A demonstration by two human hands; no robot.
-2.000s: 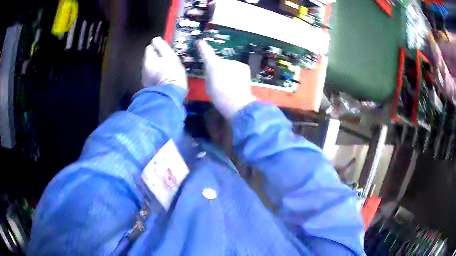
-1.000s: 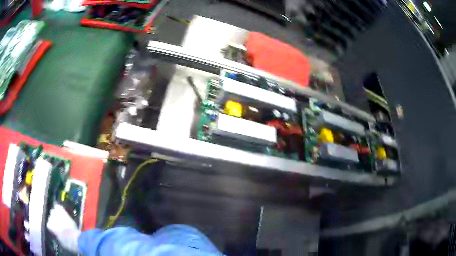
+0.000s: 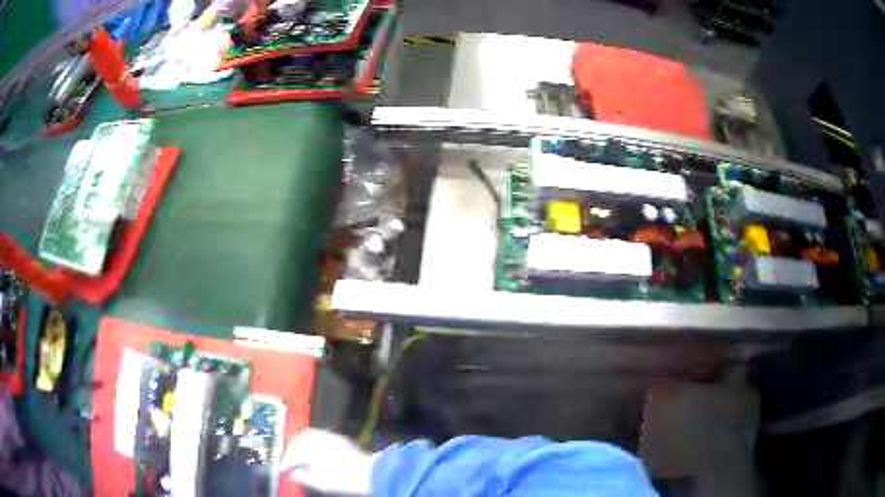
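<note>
A power supply board (image 3: 228, 417) lies component side up on a red mat (image 3: 116, 340) at the lower left, cut off by the bottom edge. Long white-silver heatsinks cross it, with a yellow part between them. My right hand (image 3: 328, 462), white-gloved below a blue sleeve, is at the board's right edge with its fingertips at the border. It is blurred, and whether the fingers grip the edge cannot be told. My left hand is not in view.
Conveyor rails (image 3: 582, 309) hold several similar boards (image 3: 606, 218) in a row at the right. Another board (image 3: 97, 199) lies flat side up on a red mat at the left. Stacked boards (image 3: 301, 29) stand at the back. A yellow wire (image 3: 378, 388) hangs below the conveyor.
The view has swung right from the bench to the conveyor, then partly back left. My right hand has moved from over the board to its right edge. My left hand has left the picture.
</note>
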